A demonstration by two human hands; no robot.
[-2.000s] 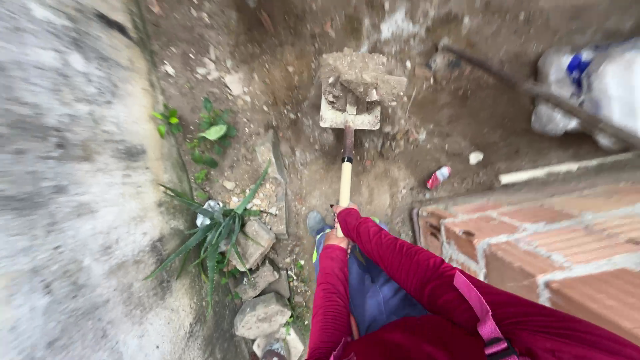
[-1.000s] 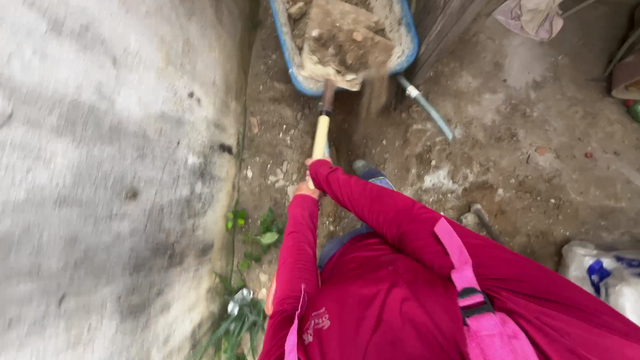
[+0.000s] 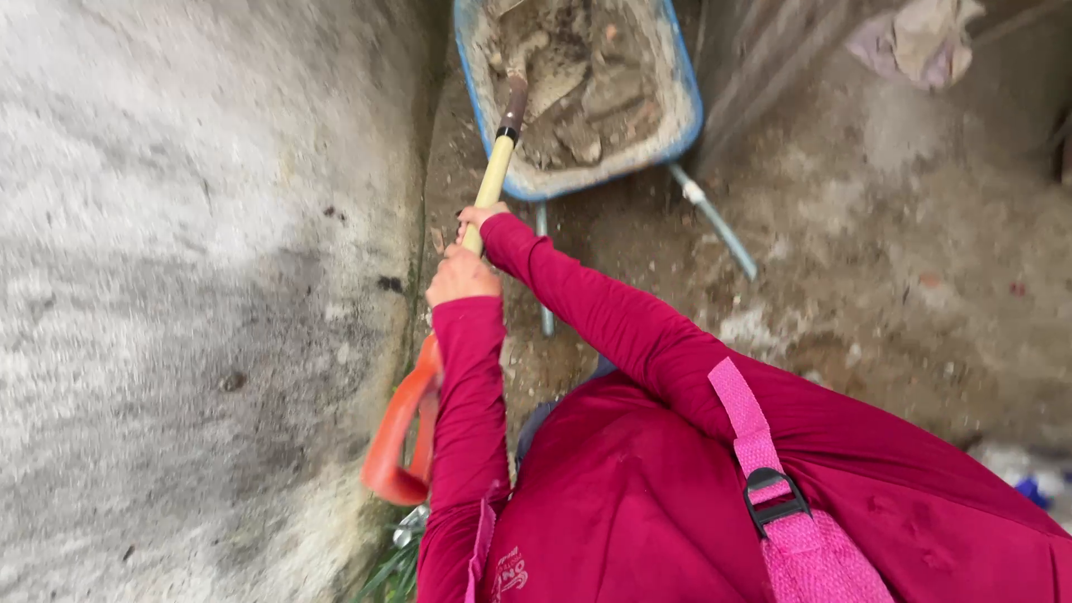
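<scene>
Both hands are closed around the pale wooden shaft of a shovel (image 3: pixel 492 176). My left hand (image 3: pixel 463 275) grips it lower in the view, with the shovel's orange D-grip (image 3: pixel 402 435) behind it beside the left forearm. Just above, my right hand (image 3: pixel 480 219) is nearer the dark metal socket. The shovel's blade end reaches over the tray of a blue-rimmed wheelbarrow (image 3: pixel 688 100); the blade is hard to tell from the dirt-coated contents. Soil and broken rubble (image 3: pixel 578 138) lie in the tray.
A rough, stained wall (image 3: pixel 209 276) rises close on the left. Two metal wheelbarrow handles (image 3: pixel 724 230) stick out toward me over the dirt ground (image 3: pixel 879 276). A crumpled bag or cloth (image 3: pixel 925 42) lies at the upper right. Green leaves (image 3: pixel 394 569) show at the wall's foot.
The shovel carried debris above the ground two seconds ago, then was over the wheelbarrow with soil falling. Now its load is no longer on it. The view has swung to the wheelbarrow.
</scene>
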